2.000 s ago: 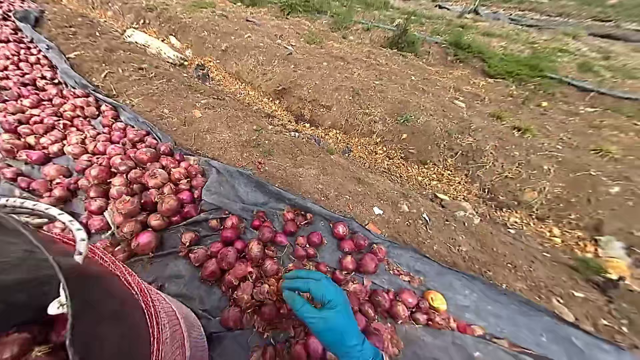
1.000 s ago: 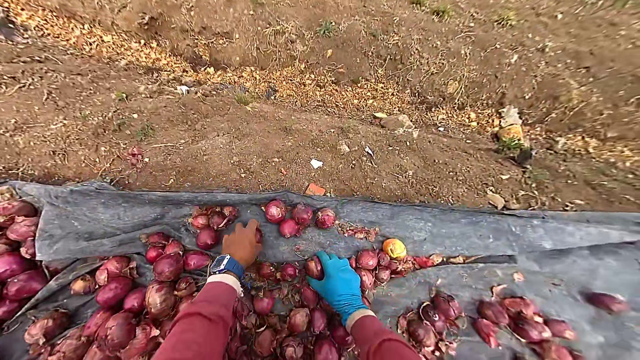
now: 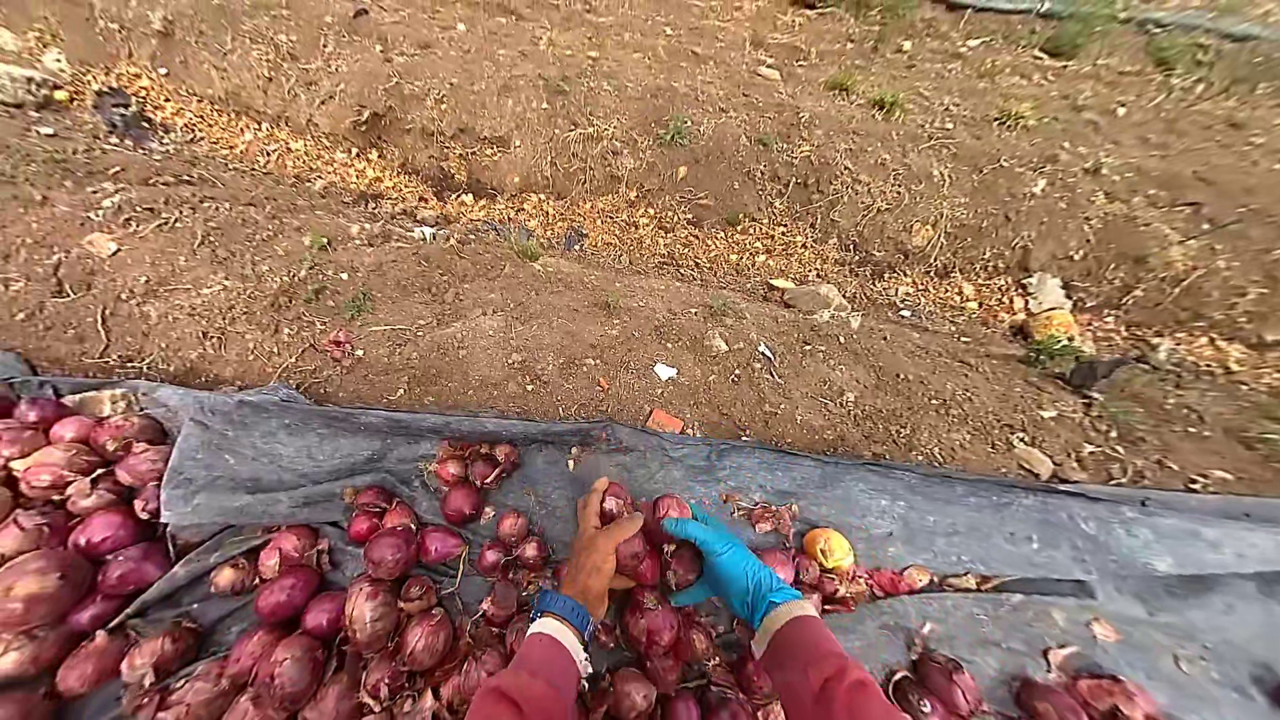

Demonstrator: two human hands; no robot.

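Red onions (image 3: pixel 370 610) lie in loose heaps on a dark grey ground sheet (image 3: pixel 330 455). My left hand (image 3: pixel 597 545), bare and with a blue watch at the wrist, curls round onions at the middle of the sheet. Facing it from the right, my right hand (image 3: pixel 728 565) in a blue glove closes on onions too. Several onions (image 3: pixel 650 535) are gathered between both palms, close above the heap. Just right of the glove lies a yellow-orange onion or fruit (image 3: pixel 828 548), beside loose red skins.
A dense pile of red onions (image 3: pixel 75 540) fills the left side. More onions (image 3: pixel 945 685) lie at the lower right. Beyond the sheet's edge is bare soil (image 3: pixel 480 330) with a strip of dry skins or leaves (image 3: pixel 690 235), stones (image 3: pixel 815 298) and an orange fragment (image 3: pixel 664 421).
The hands were apart on separate onions one second ago; now they have come together around several. Two seconds ago only the gloved hand showed, beside a bucket or sack rim. The view has swung.
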